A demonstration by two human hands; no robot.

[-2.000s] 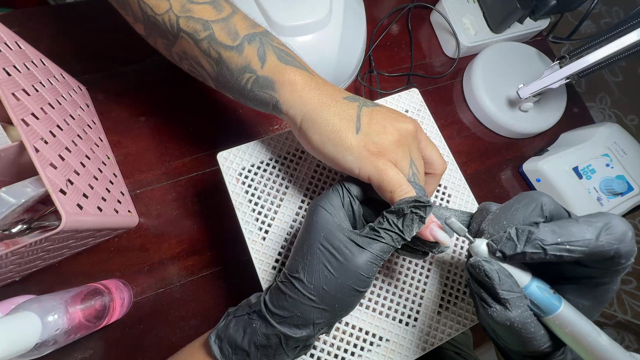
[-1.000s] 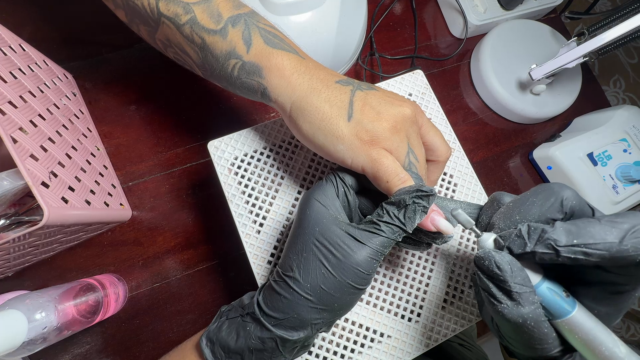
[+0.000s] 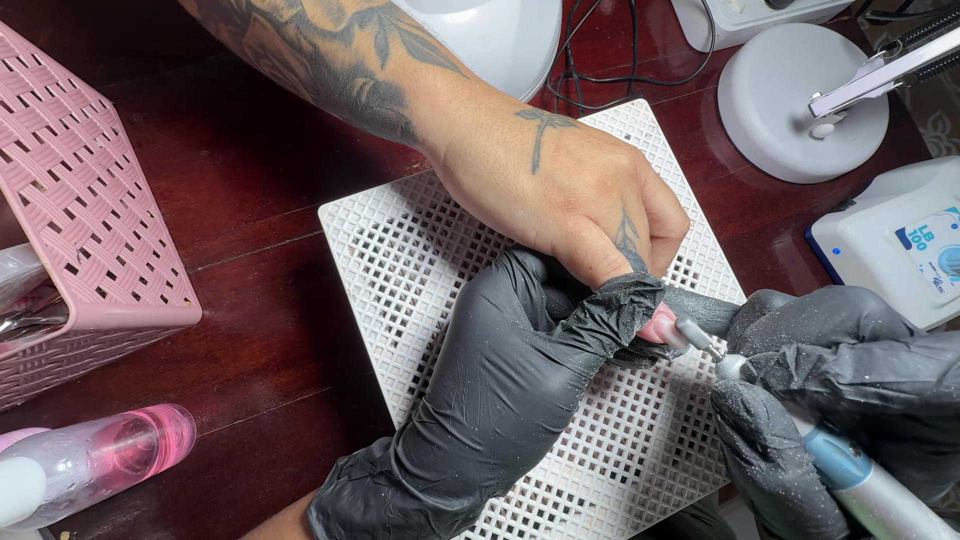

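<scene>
My left hand (image 3: 517, 375), in a black glove, grips a finger of another person's hand (image 3: 555, 187), whose forearm is tattooed. The fingernail (image 3: 664, 328) sticks out past my gloved thumb. My right hand (image 3: 832, 397), gloved in black and dusted with pale powder, holds an electric nail drill handpiece (image 3: 840, 457) with a blue band. Its grey cylindrical bit (image 3: 697, 335) is at the nail; whether it touches cannot be told. Under the hands lies a white perforated grille (image 3: 420, 277). Some of my left fingers are hidden beneath the held finger.
A pink woven plastic basket (image 3: 112, 225) with tools inside stands at left, above a bottle of pink liquid (image 3: 135, 450). Behind are a white rounded appliance (image 3: 495, 37), black cables (image 3: 637, 75) and a round lamp base (image 3: 802, 105). A white control unit (image 3: 892, 232) is at right.
The drill bit has moved a little relative to the nail and is closer to it than a second ago. My left hand keeps its hold on the finger.
</scene>
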